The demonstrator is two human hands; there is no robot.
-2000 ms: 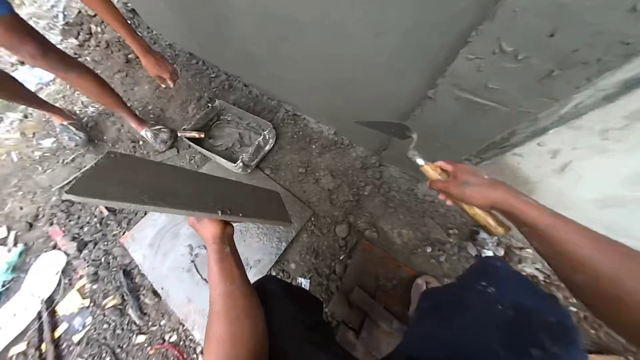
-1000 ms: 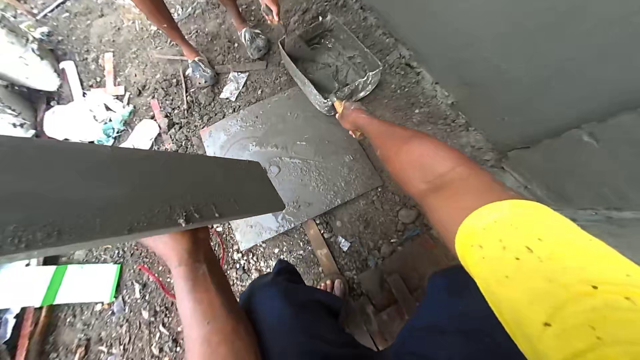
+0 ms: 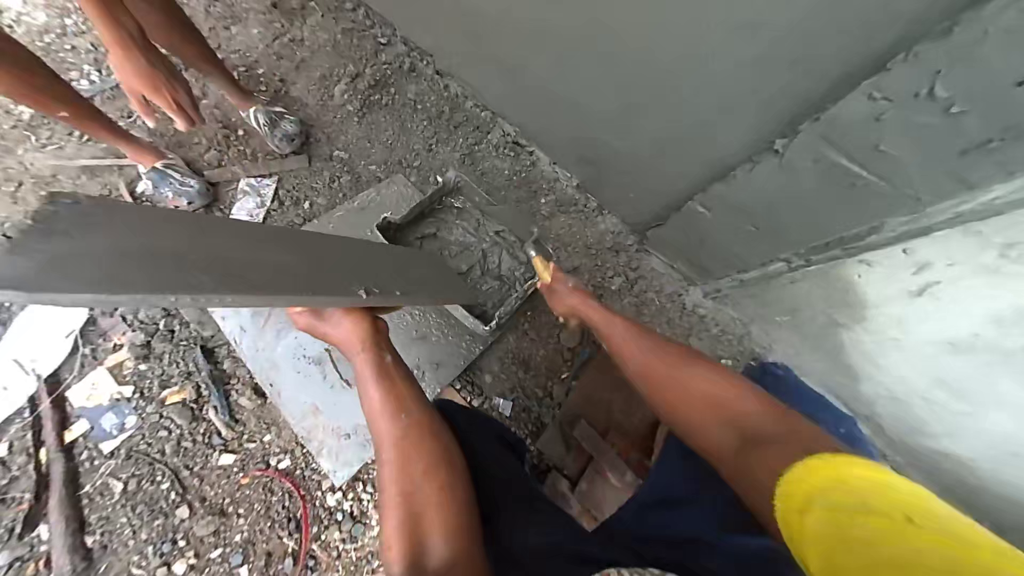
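My left hand [image 3: 344,324] grips the underside of a long mortar-coated plastering board [image 3: 240,260], which extends to the left edge of the view. A trowel [image 3: 542,260] with a wooden handle is in my right hand [image 3: 570,294], at the right side of a mortar pan [image 3: 512,316]. Wet grey mortar [image 3: 468,248] lies in the pan, and the board's right end overlaps my view of it. The trowel's blade is mostly hidden or blurred against the mortar. Under the pan and board lies a flat mortar-stained sheet [image 3: 416,348].
Another person's hand [image 3: 156,84] and shoes [image 3: 276,126] are at the upper left. A plastered wall [image 3: 640,88] runs along the upper right. Wood scraps [image 3: 600,472], a stick [image 3: 60,488], a red cord [image 3: 300,504] and litter lie on the gravelly ground.
Two seconds ago my right hand held the trowel near the wall; a second ago it was at the pan, where it remains. The pan now overlaps the sheet more. The view has shifted.
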